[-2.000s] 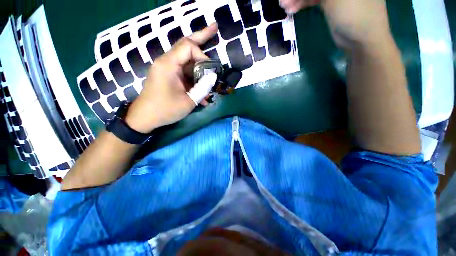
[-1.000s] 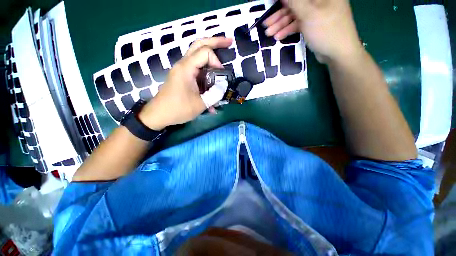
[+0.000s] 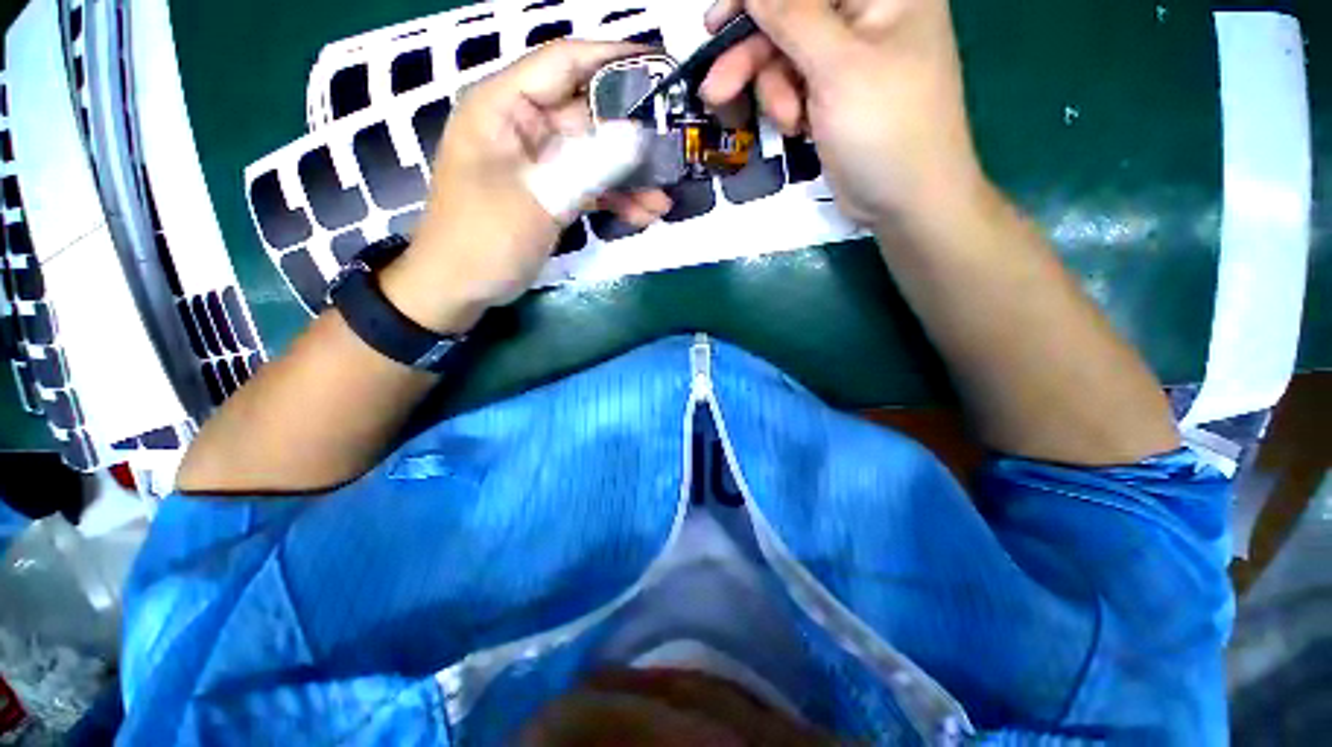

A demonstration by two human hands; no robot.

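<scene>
My left hand (image 3: pixel 504 168), with a white finger wrap (image 3: pixel 584 168), holds the open watch housing (image 3: pixel 628 91) over the sheets. Its inside looks grey with a pale rim. An orange-gold flex cable (image 3: pixel 719 146) shows at its right side, beside a dark attached piece. My right hand (image 3: pixel 877 110) grips dark tweezers (image 3: pixel 698 62), whose tip is at the housing's inside. Whether the tip holds anything cannot be told. The die-cut adhesive sheet (image 3: pixel 383 164), white with rows of black pieces, lies under my hands.
Spare adhesive sheets (image 3: pixel 73 234) lie curved at the far left on the green mat (image 3: pixel 1081 175). A blank white strip (image 3: pixel 1259 204) lies at the right. Clear plastic bags (image 3: pixel 59 584) are at the lower left.
My right hand has come in from the adhesive sheet, bringing the tweezers to the housing. My left hand has raised and turned the housing, so its inside and the flex cable show more.
</scene>
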